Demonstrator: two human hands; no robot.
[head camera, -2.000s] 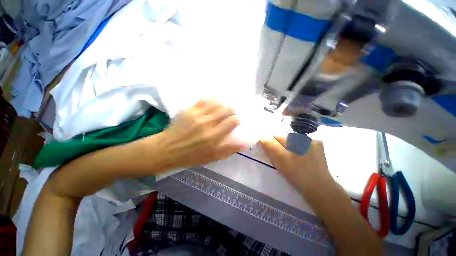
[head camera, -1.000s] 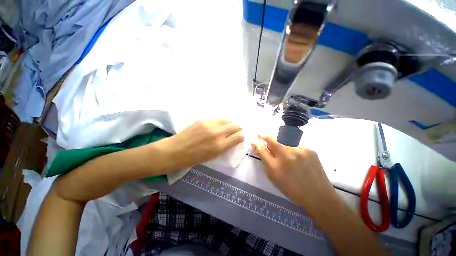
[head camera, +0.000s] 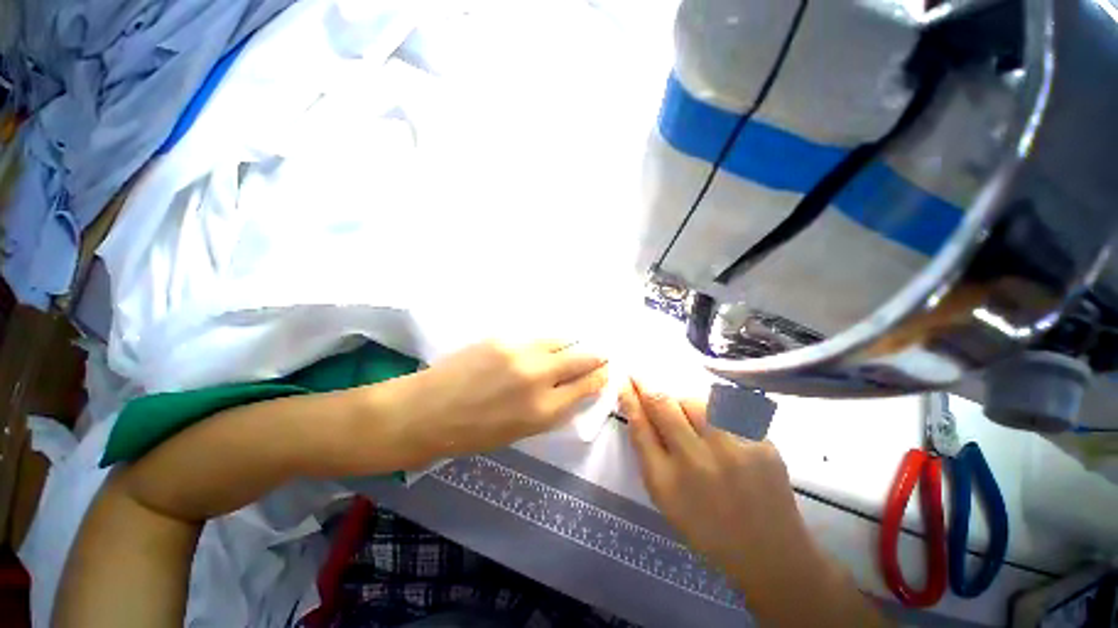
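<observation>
White fabric (head camera: 307, 233) is spread over the table at the left and runs into lamp glare near the needle area. My left hand (head camera: 490, 395) lies on it, fingertips pinching a white edge in front of the presser foot area. My right hand (head camera: 705, 472) is close beside it, fingertips on the same white cloth, nearly touching my left fingertips. A green fabric section (head camera: 196, 415) lies partly under my left forearm. The sewing machine (head camera: 809, 166) stands above and right of my hands. Glare hides the exact stitching spot.
Red and blue handled scissors (head camera: 944, 521) lie right of the machine. A printed ruler (head camera: 576, 515) runs along the near table edge. Light blue cloth (head camera: 110, 86) is heaped at the far left. A dark box-like object (head camera: 1067, 601) is at the lower right corner.
The view has shifted, and the shiny curved metal now looms large at the right. My hands stay close together at the cloth edge, slightly lower in the picture.
</observation>
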